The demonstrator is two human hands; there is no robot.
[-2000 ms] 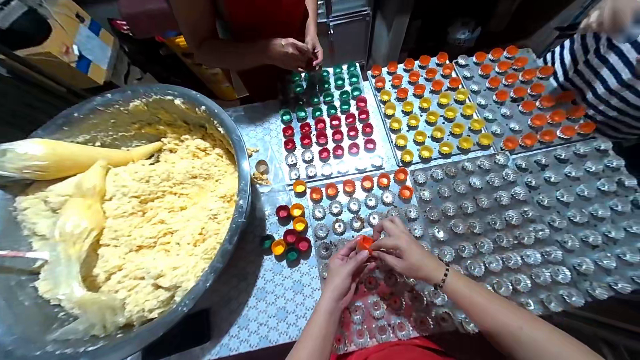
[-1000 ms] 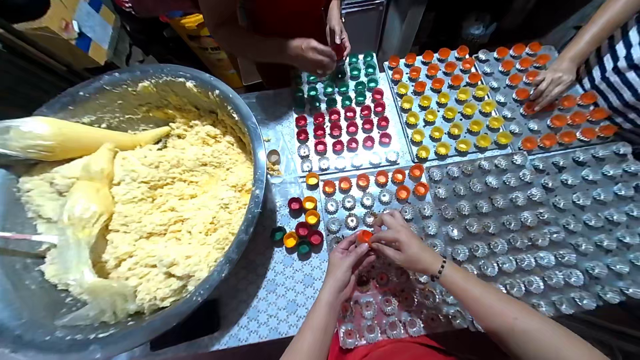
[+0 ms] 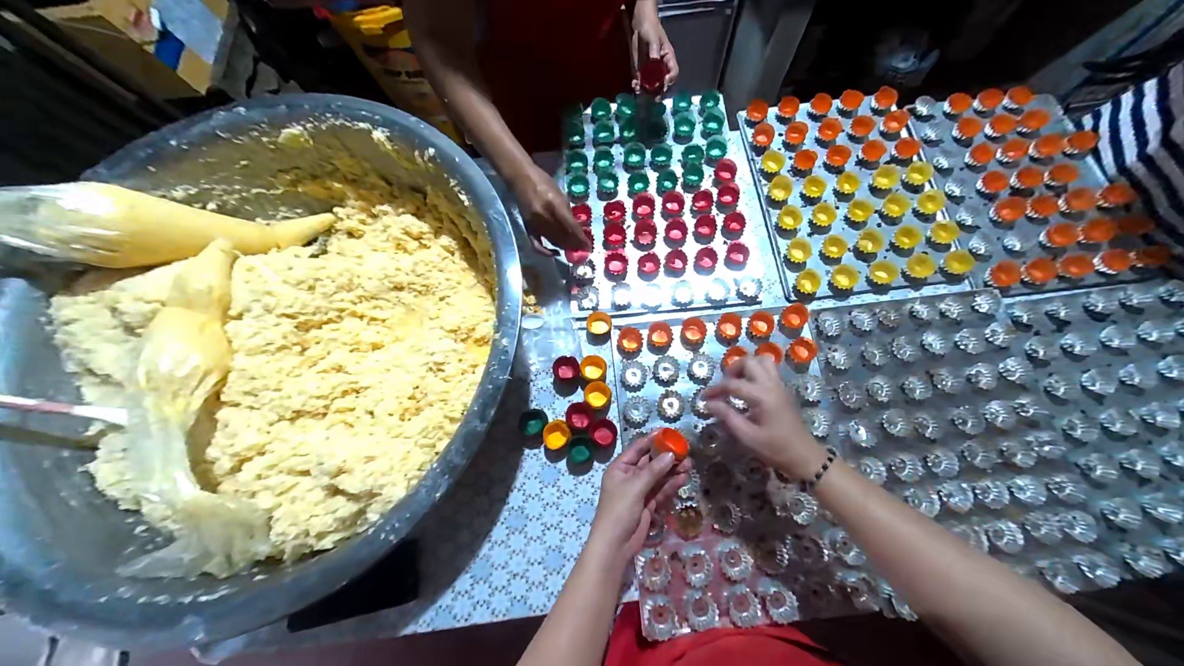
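My left hand (image 3: 645, 486) holds a small stack of orange paper cups (image 3: 671, 444) between thumb and fingers, over the near tray of fluted metal molds (image 3: 700, 564). Up and to the right of it, my right hand (image 3: 763, 407), with a beaded bracelet at the wrist, reaches over the same tray, fingertips beside the orange cups lining its second row. Whether those fingers touch a cup cannot be told. Orange paper cups (image 3: 694, 330) fill the tray's top row; bare metal molds (image 3: 666, 369) stand below them.
A large metal basin (image 3: 507, 277) of yellow dough (image 3: 361, 370) with piping bags (image 3: 157, 222) stands left. Loose colored cups (image 3: 578, 416) lie beside the tray. Trays with green and red (image 3: 675, 231), yellow (image 3: 869, 240) and orange cups stand beyond. A co-worker's hands (image 3: 550, 208) work at the far tray; a striped sleeve (image 3: 1142, 139) is at right.
My right hand has moved up and away from the orange cups in my left hand. The co-worker's one hand has come down to the red cups. The other co-worker's hand has left the orange tray.
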